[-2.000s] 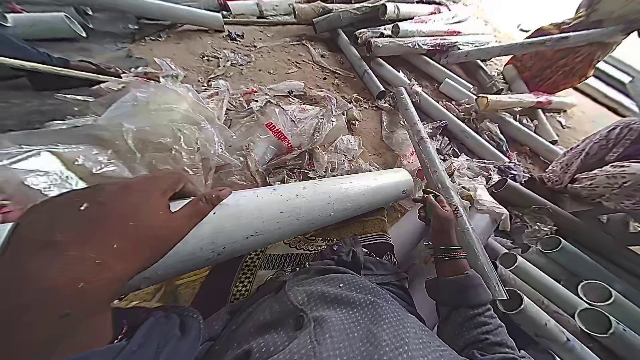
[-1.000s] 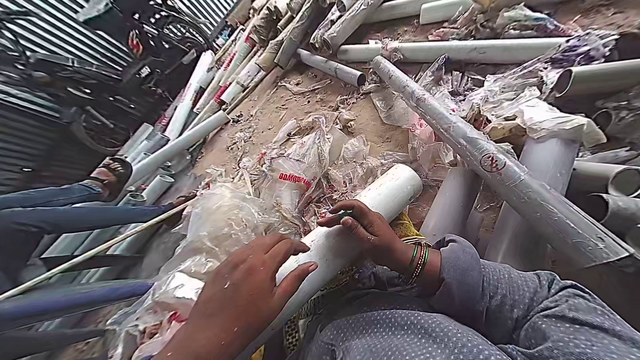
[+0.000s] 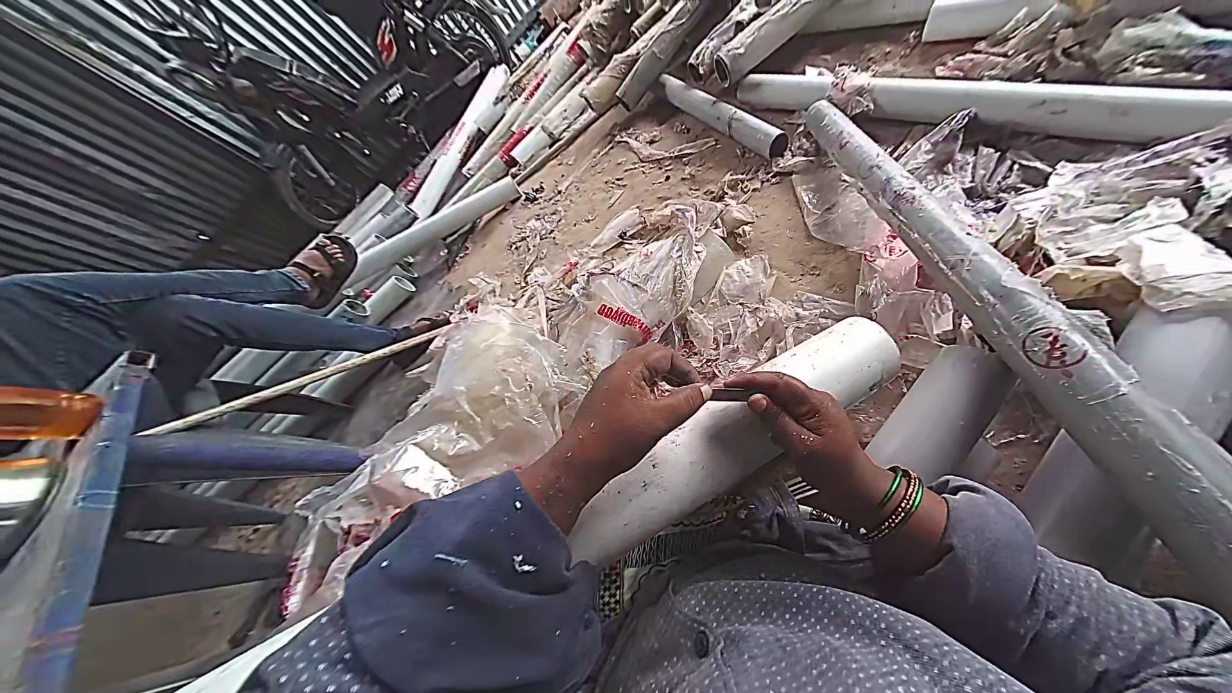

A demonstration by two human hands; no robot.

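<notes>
A white plastic pipe (image 3: 703, 462) lies slanting across my lap, its far end pointing up and right. Above it both hands meet at a small, thin dark blade-like piece (image 3: 729, 394). My left hand (image 3: 626, 414) pinches its left end between thumb and fingers. The other end is between the thumb and fingers of my right hand (image 3: 808, 433), which wears bangles (image 3: 900, 505) at the wrist. What exactly the piece is, I cannot tell. Crumpled clear plastic film (image 3: 510, 385) lies just beyond the pipe.
A long film-wrapped pipe (image 3: 1020, 318) slants down the right side, over thicker grey pipes (image 3: 948, 409). More pipes (image 3: 433, 226) are stacked at the left, near a person's legs in jeans (image 3: 192, 308) and a thin stick (image 3: 289, 390). Motorcycles (image 3: 318, 183) stand by a corrugated metal wall (image 3: 87, 144).
My left hand has come off the pipe and moved right, to meet my right hand at the small dark piece. Before that, my right hand moved in over the pipe. The view has swung left.
</notes>
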